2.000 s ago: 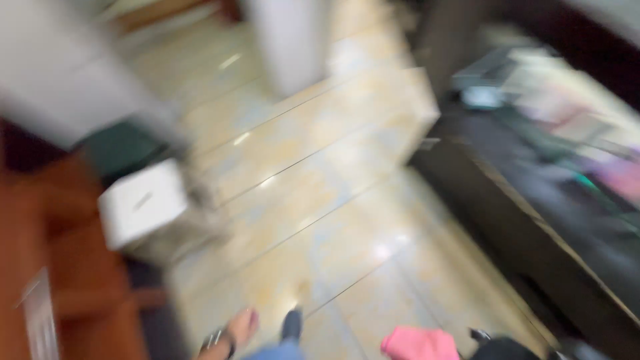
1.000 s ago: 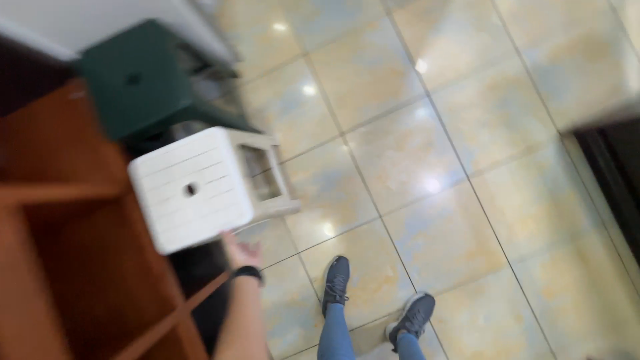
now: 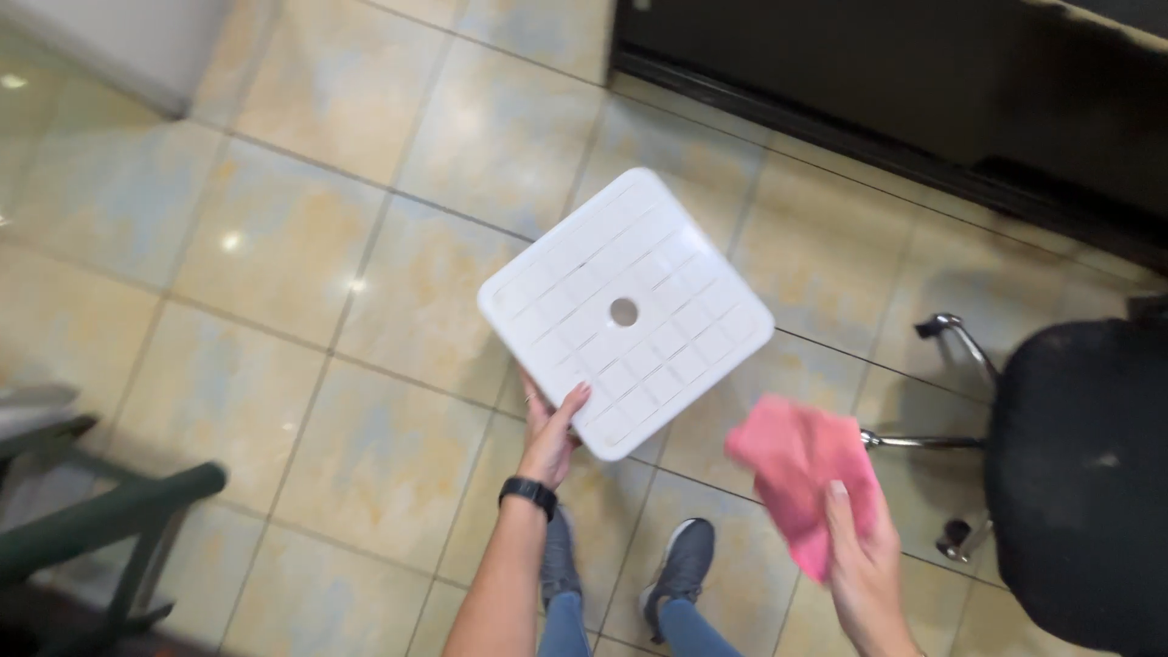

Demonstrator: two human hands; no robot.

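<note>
A white plastic stool [image 3: 675,301], seen from above with its square seat and round centre hole, is held by my left hand [image 3: 550,429]. The left thumb lies on the seat's near corner edge, the other fingers under the rim. The seat hides the stool's legs. In my right hand [image 3: 858,547] is a crumpled pink cloth [image 3: 798,465], right of the stool and apart from it. A black band is on my left wrist.
A black swivel chair [image 3: 1086,484] with chrome legs stands at the right. Dark furniture [image 3: 876,91] runs along the upper right. At lower left is a green stool [image 3: 109,520]. A pale pillar or wall [image 3: 137,46] stands upper left. My shoes are on the tiled floor [image 3: 365,438].
One second ago the white stool stood beside the green stool, with my left hand at its edge. Now it is away from there in my left hand. The view has turned strongly.
</note>
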